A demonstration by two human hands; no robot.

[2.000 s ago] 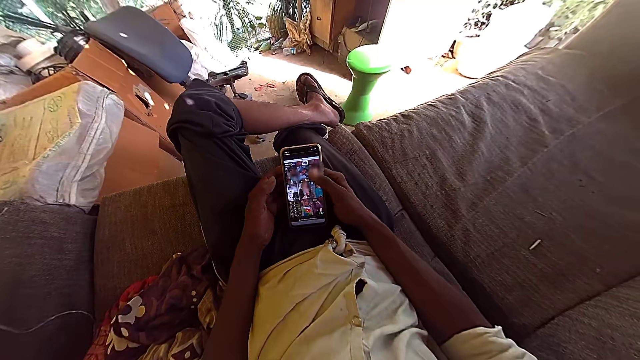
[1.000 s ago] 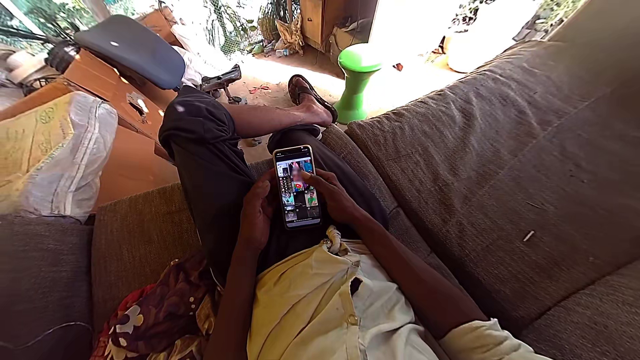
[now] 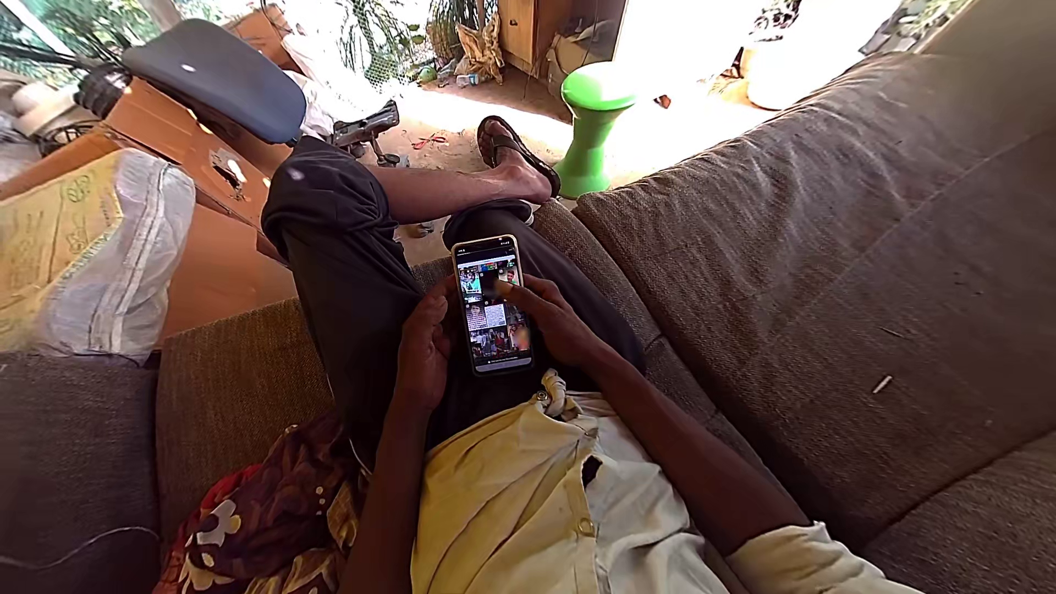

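Observation:
A smartphone in a light-edged case is upright above my lap, its lit screen showing a grid of small pictures. My left hand holds the phone along its left edge. On the other side my right hand supports the right edge, and its thumb lies over the upper middle of the screen. Beneath the phone are my dark trousers, one leg crossed over the other. A pale yellow shirt covers my torso, with a knot of cloth near its lower edge.
I sit on a brown fabric sofa. Patterned cloth lies at my left. Beyond are a white and yellow woven sack, cardboard boxes, a grey chair seat or back and a green plastic stool. A sandal is on my foot.
The pictures on the phone screen have changed. Both hands stay around the phone, while the right thumb has shifted over the screen.

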